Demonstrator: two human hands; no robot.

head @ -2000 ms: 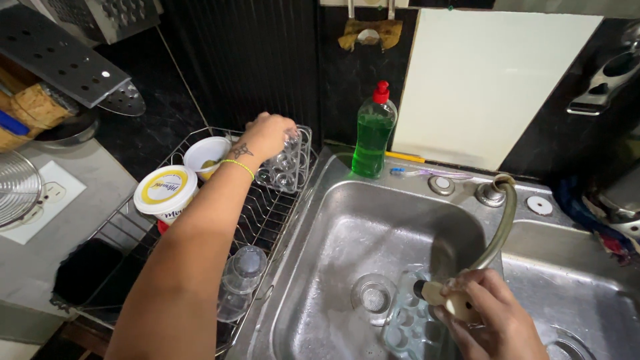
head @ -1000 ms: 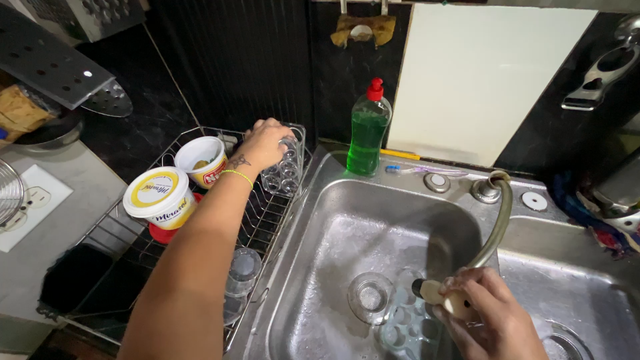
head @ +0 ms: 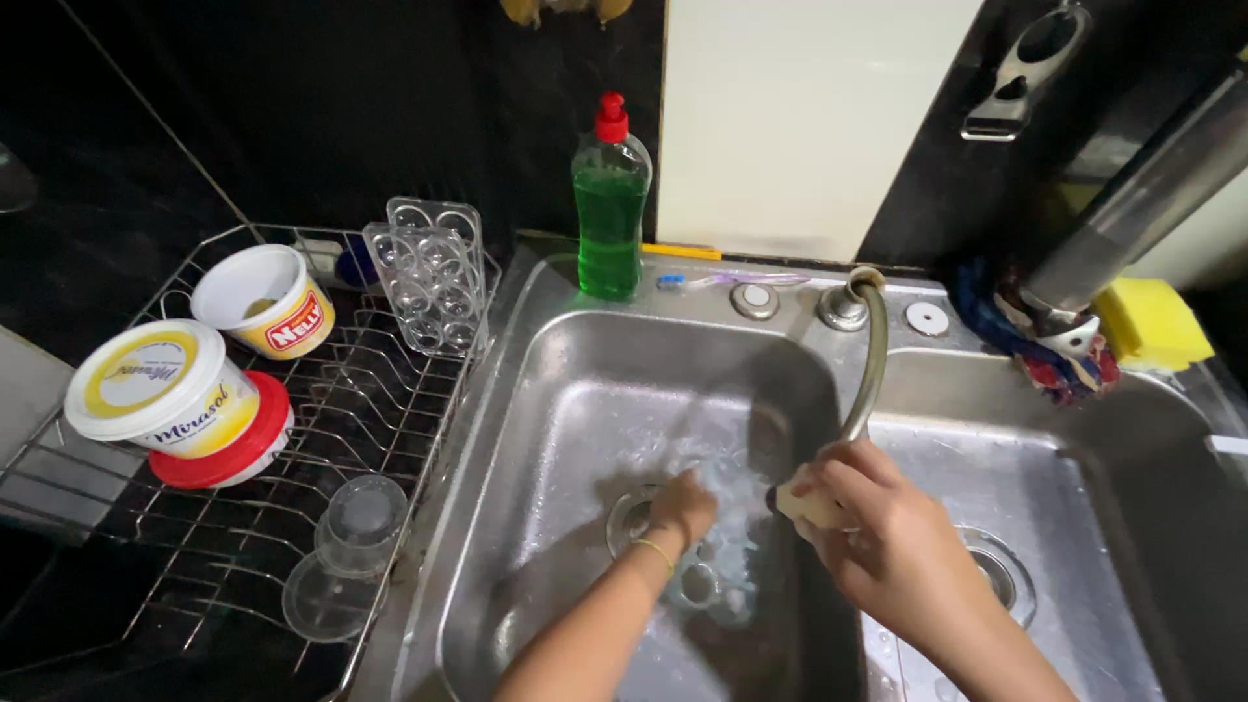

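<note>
Down in the left sink basin, my left hand touches a clear plastic tray with round hollows; whether its fingers grip the tray is hidden. My right hand is closed around the pale spray head of a hose, over the divider between the basins and pointing toward the tray. Similar clear plastic trays stand upright at the right back of the wire dish rack.
The rack also holds a white tub, a lidded tub, a red lid and clear cups. Behind the basins are a green dish soap bottle, a toothbrush, a cloth and a yellow sponge.
My left hand has left the clear trays at the back of the rack and moved right, down into the left basin. My right hand still holds the spray head. The view has shifted.
</note>
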